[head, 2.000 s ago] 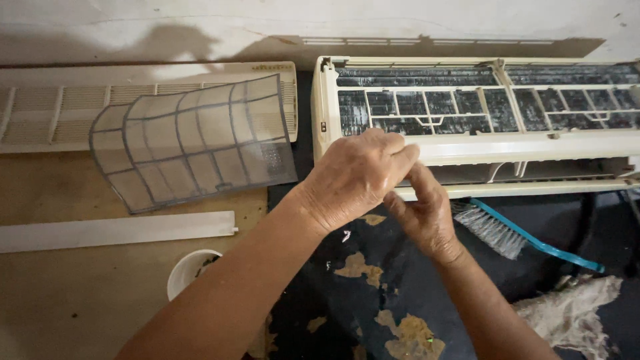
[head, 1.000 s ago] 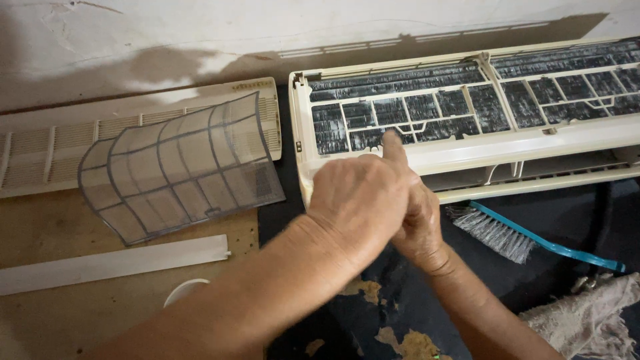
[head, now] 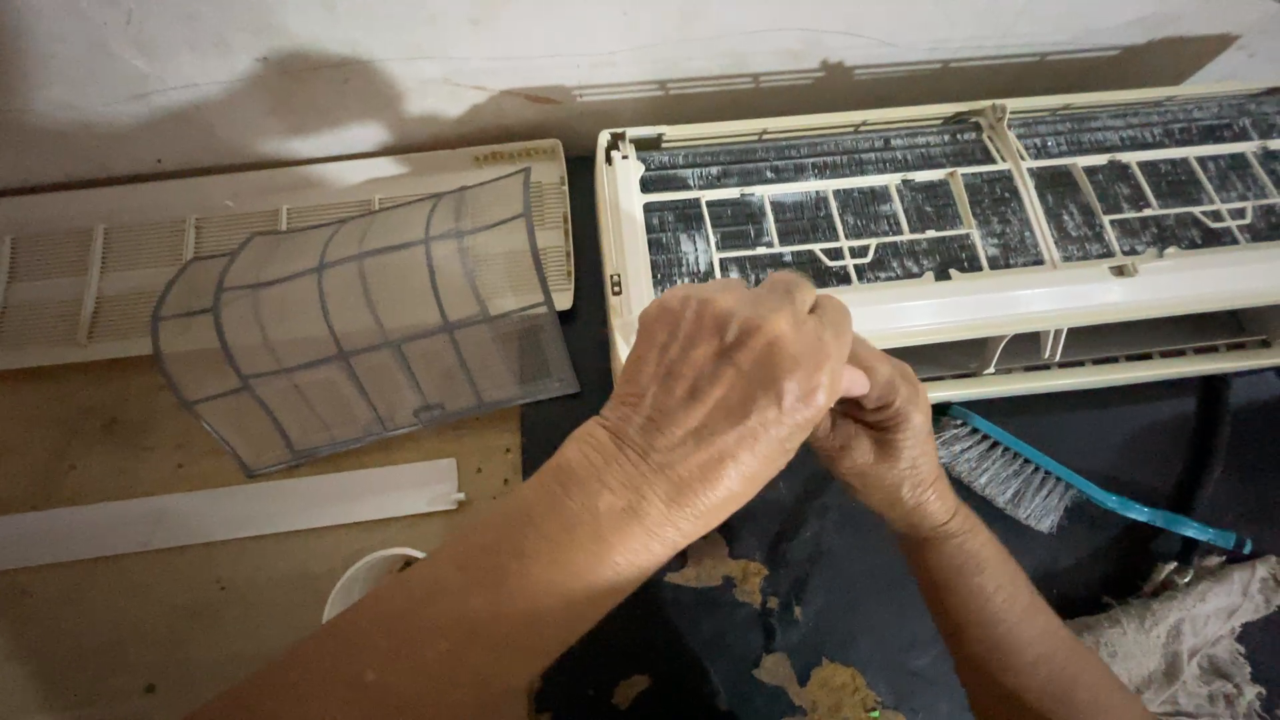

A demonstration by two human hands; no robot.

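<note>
My left hand (head: 735,390) and my right hand (head: 885,435) meet at the fingertips, in front of the lower left part of an open air conditioner indoor unit (head: 940,310). My left hand's back faces up and hides its fingertips. The fingers of my right hand are curled against it; whether either holds something small cannot be seen. Behind a cream plastic frame, the unit's dark coil fins (head: 785,218) show pale streaks. To the left, a curved mesh air filter (head: 390,325) leans on a cream slatted front panel (head: 140,250).
A blue-handled brush (head: 1100,495) with grey bristles lies below the unit at right, near a ragged cloth (head: 1190,640). A white louvre strip (head: 230,512) lies at left, above a white cup (head: 360,580) partly behind my left forearm. The dark surface has peeled patches (head: 840,690). A wall stands behind.
Both hands have stayed together in front of the unit, while their fingers have shifted. A raised fingertip seen one second ago is no longer up. The unit, filter and brush have not plainly moved.
</note>
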